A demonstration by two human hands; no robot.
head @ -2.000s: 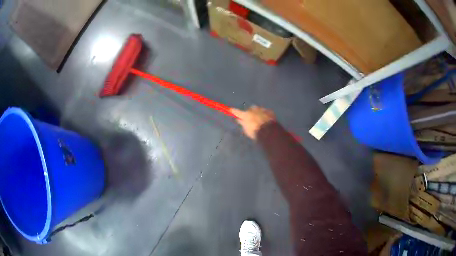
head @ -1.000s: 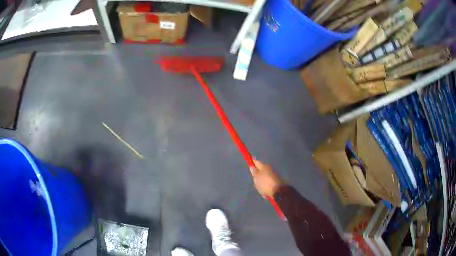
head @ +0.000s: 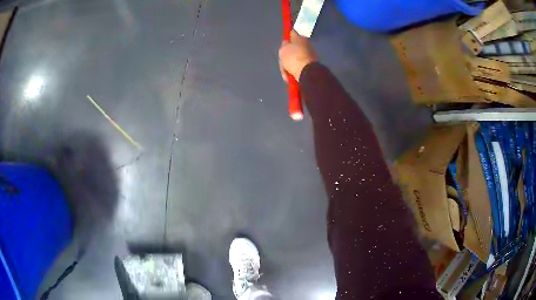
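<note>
My right hand [head: 297, 54] is closed around the red broom handle [head: 294, 96] near its end, at the top centre. The arm is stretched forward in a dark red sleeve. The handle runs up out of the picture, and the broom head is out of view. A thin pale stick [head: 113, 122] lies on the grey floor at the left. A square grey metal dustpan [head: 154, 274] stands at the bottom left, near my shoes. My left hand is not in view.
A large blue bucket [head: 35, 217] is at the left edge. Another blue bucket [head: 399, 13] is cut off at the top right. An open cardboard box [head: 432, 193], a pale shelf edge [head: 488, 115] and blue-edged stock [head: 499, 176] line the right side.
The broom head has left the picture at the top as my right hand and the handle moved up in view. The view has tilted down, showing more floor and the dustpan.
</note>
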